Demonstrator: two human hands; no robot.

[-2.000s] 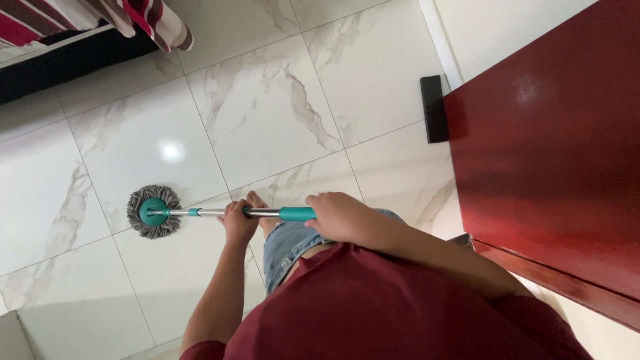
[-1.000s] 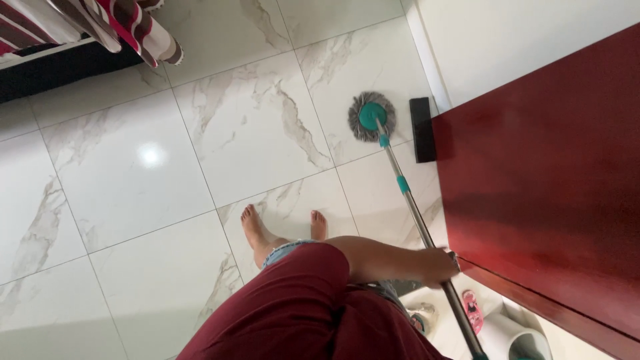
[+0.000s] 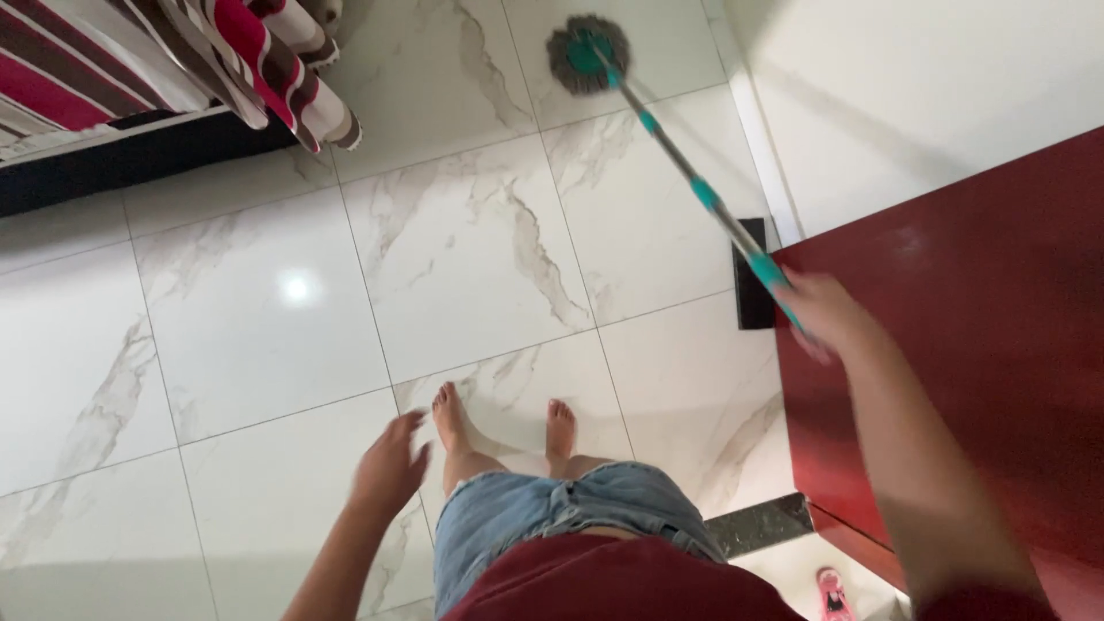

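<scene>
My right hand (image 3: 815,310) is closed around the teal grip near the end of a mop's metal handle (image 3: 677,159), in front of the red door. The handle slants up and left to a round mop head (image 3: 589,55) with grey strands and a teal centre, which lies on the marbled tile floor (image 3: 466,259) at the top of the view. My left hand (image 3: 390,466) is off the mop, over the tiles beside my left foot, blurred, its fingers apart and nothing in it.
A red door (image 3: 949,345) stands at the right, with a black block (image 3: 754,276) at its edge and a white wall (image 3: 931,95) above. Striped fabric (image 3: 285,78) hangs over a black base (image 3: 147,159) at upper left. A dark threshold (image 3: 763,526) and pink footwear (image 3: 832,595) are at lower right.
Two seconds ago both hands held the mop, its head at the left. The head moved right, then up past the black block. My left hand is now off the handle.
</scene>
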